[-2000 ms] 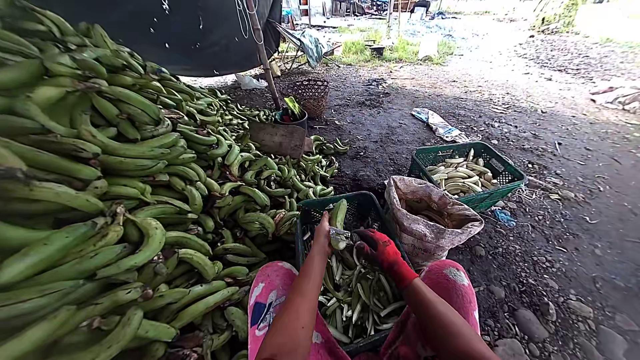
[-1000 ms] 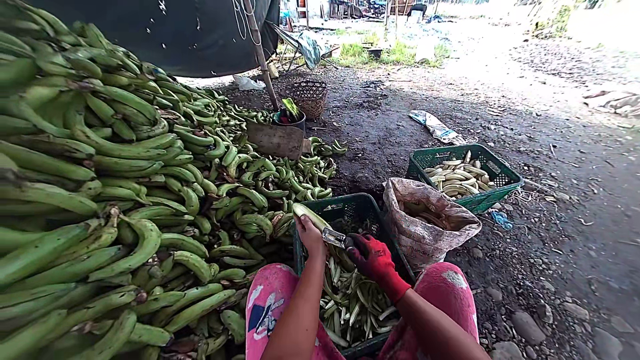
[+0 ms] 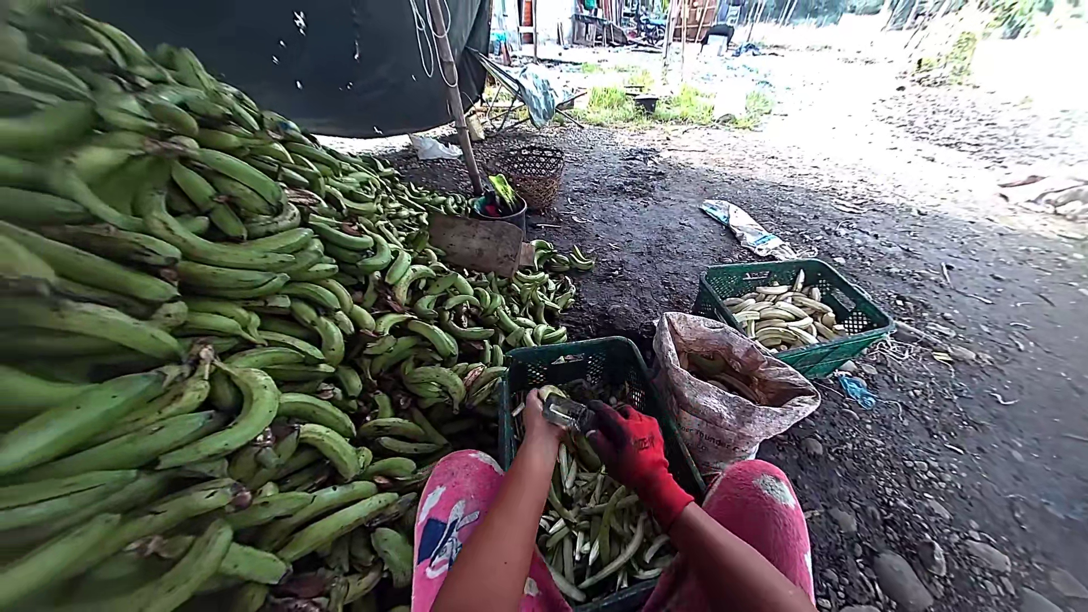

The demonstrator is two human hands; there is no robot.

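Observation:
My bare left hand grips a green banana, mostly hidden by the fingers, over a dark green plastic crate. My right hand, in a red and black work glove, is closed on a metal-bladed peeling tool that lies against the banana. Strips of green peel fill the crate between my knees. A large heap of green bananas rises on the left. Peeled bananas lie in a second green crate on the right.
An open woven sack with peels inside stands against the near crate's right side. Beyond the heap are a wooden board, a dark bucket and a wicker basket beside a pole. Stones lie at lower right.
The left hand and banana have moved from the near crate's left edge to over the crate, lower and further right. The tool remains in the right hand.

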